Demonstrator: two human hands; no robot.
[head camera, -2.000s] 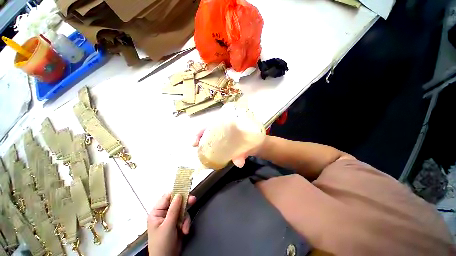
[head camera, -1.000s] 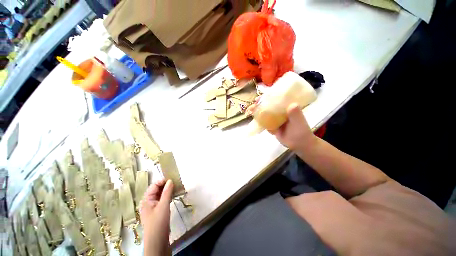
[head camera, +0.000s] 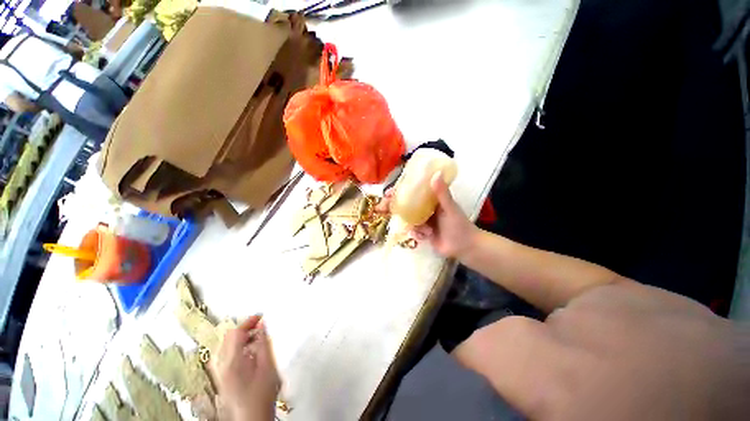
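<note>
My right hand (head camera: 451, 220) holds the cream-yellow glue squeeze bottle (head camera: 423, 187), tilted, at the right edge of the small pile of webbing strap tabs (head camera: 333, 234) with gold hooks. My fingertips are close to a hook there; whether they grip it I cannot tell. My left hand (head camera: 247, 366) is blurred, over the right side of the laid-out tabs (head camera: 168, 372); its fingers are bent together and I cannot tell if they hold anything. A gold hook shows just right of its wrist. The lower part of the laid-out tabs is cut off by the frame.
A red plastic bag (head camera: 344, 133) stands behind the pile, with a black lump (head camera: 431, 149) beside it. Brown panels (head camera: 193, 90) and a thin dark rod (head camera: 275, 208) lie to the left. A blue tray (head camera: 168, 261) holds an orange pot (head camera: 117, 256). A person (head camera: 62, 78) is at far left.
The view has turned and shifted. My left hand no longer visibly shows the tab it held and laid by the others. My right hand has carried the bottle to the small pile.
</note>
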